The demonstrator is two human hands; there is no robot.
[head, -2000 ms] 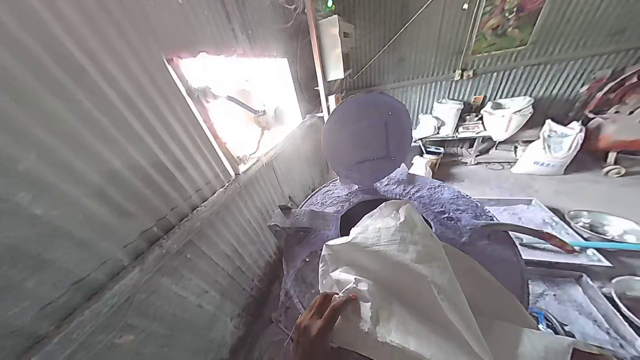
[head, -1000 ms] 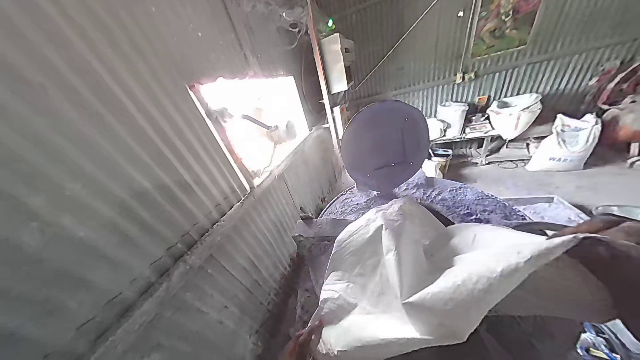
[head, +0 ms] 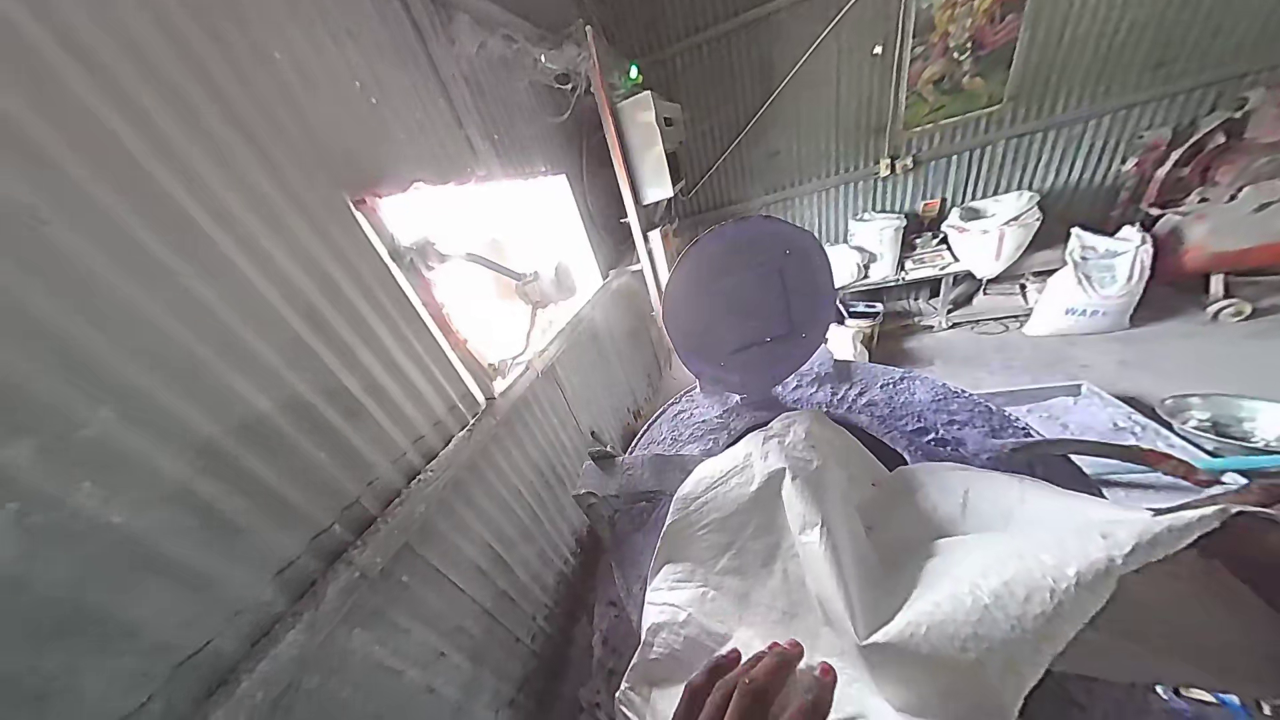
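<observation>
A white woven sack (head: 800, 560) lies draped over a round, purple-dusted vessel (head: 900, 410), covering part of its dark opening. Behind the opening, a round purple-grey lid (head: 750, 305) stands upright. My left hand (head: 757, 685) is at the bottom centre, its fingers extended against the lower part of the sack; the palm is out of frame. At the right edge, my right hand (head: 1245, 497) grips the sack's stretched corner and is partly cut off by the frame. The sack hides much of the vessel's front.
A corrugated metal wall (head: 220, 350) with a bright opening (head: 490, 270) runs along the left. Trays (head: 1085, 400) of pale material and a metal basin (head: 1225, 415) are at the right. Farther back are filled white sacks (head: 1090, 290), a low bench (head: 900, 280) and a wheeled machine (head: 1225, 235).
The sack is spread wider to the right than two seconds ago. My left hand, gripping its edge then, now has extended fingers against it. My right hand has come into view with the sack's corner.
</observation>
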